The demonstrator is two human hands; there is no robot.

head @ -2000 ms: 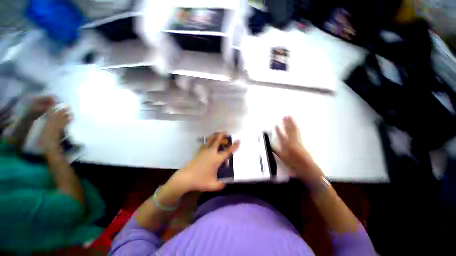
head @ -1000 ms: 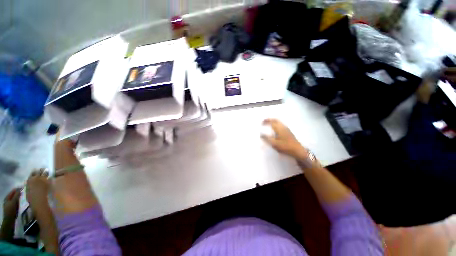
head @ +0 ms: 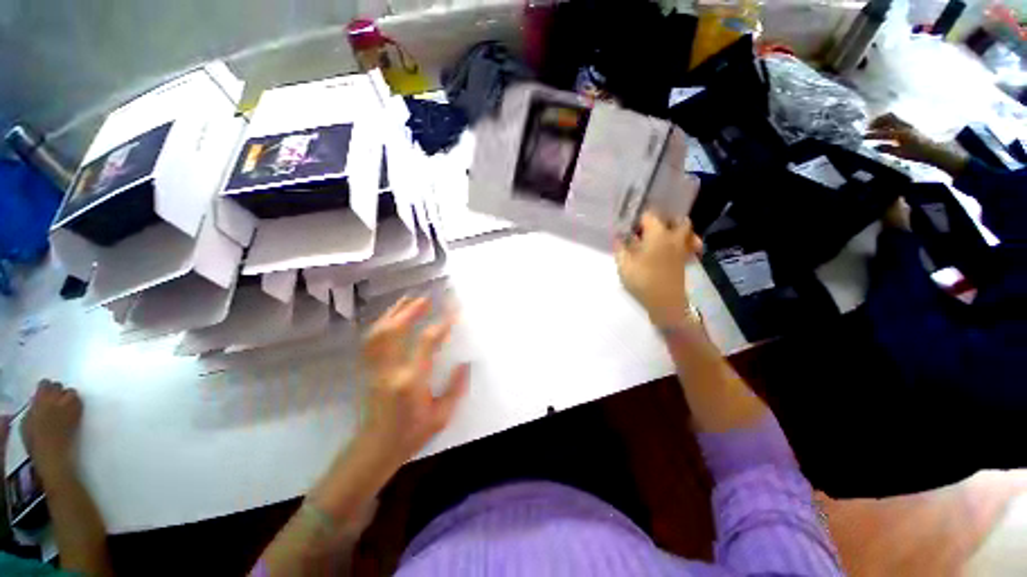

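Note:
My right hand grips the lower right edge of a flat white carton blank with a dark picture, tilted above the bench; it is slightly blurred. My left hand is open and empty over the bench, fingers spread, blurred, to the lower left of the blank. Open-ended white cartons with dark picture panels are stacked at the left, their flaps sticking out towards me. The raised blank hides most of the place behind it, where a white edge shows on the bench.
Black packs with white labels are piled at the right. Dark cloth and a black bag lie at the back. A green-sleeved person's hand is at the lower left; a person in dark blue is at the right.
My right hand has taken hold of a blank and lifted it. My left hand has moved right from the far-left cartons to the bench in front. The view has shifted slightly.

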